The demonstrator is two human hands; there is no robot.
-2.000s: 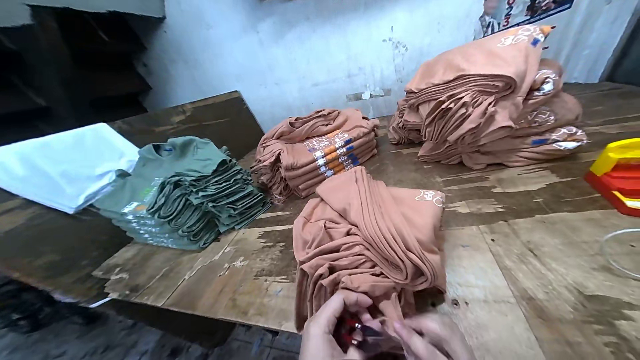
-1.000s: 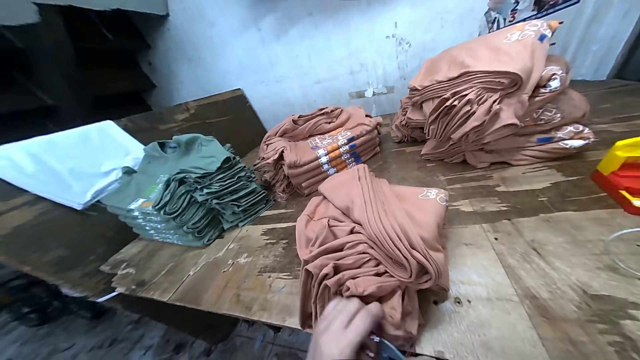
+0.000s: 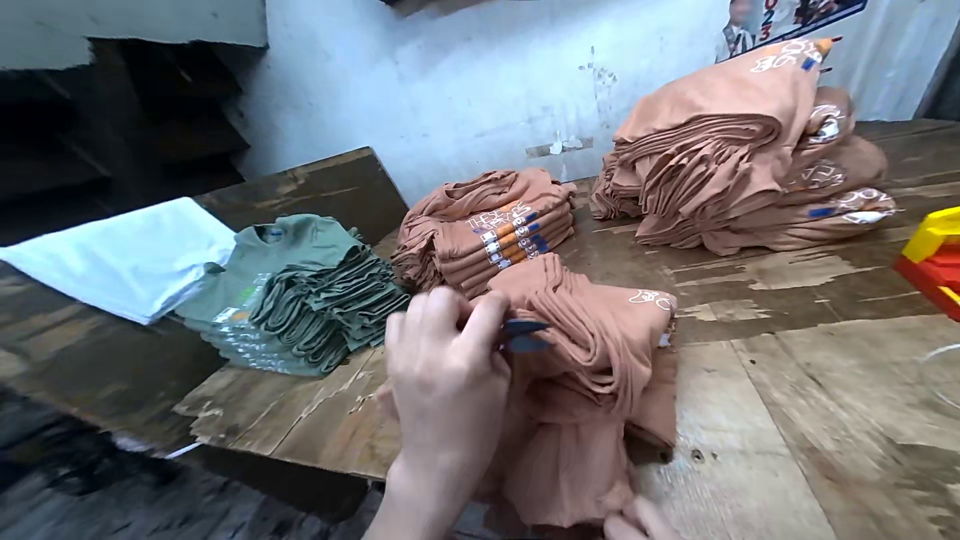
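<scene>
My left hand (image 3: 450, 375) is raised over the left side of the nearest pile of folded salmon-pink shirts (image 3: 592, 322). Its fingers are closed on a small dark cutting tool (image 3: 525, 335), perhaps thread snips, whose two short blades point right. At the bottom edge, my right hand (image 3: 641, 521) pinches the lower end of a pink shirt part (image 3: 566, 472) that hangs down from the pile's front. Only a few of that hand's fingers show. White print marks the pile's right corner.
Behind stand a second pink shirt pile (image 3: 487, 225) and a taller one (image 3: 720, 142) by the wall. Green shirts (image 3: 300, 285) and white cloth (image 3: 135, 255) lie left. A red and yellow plastic object (image 3: 934, 262) is at the right on the worn plywood table (image 3: 772, 405).
My left hand has risen from the front of the near pile, the dark blades now showing in it. My right hand, out of view one second ago, is back at the bottom, on the pink fabric.
</scene>
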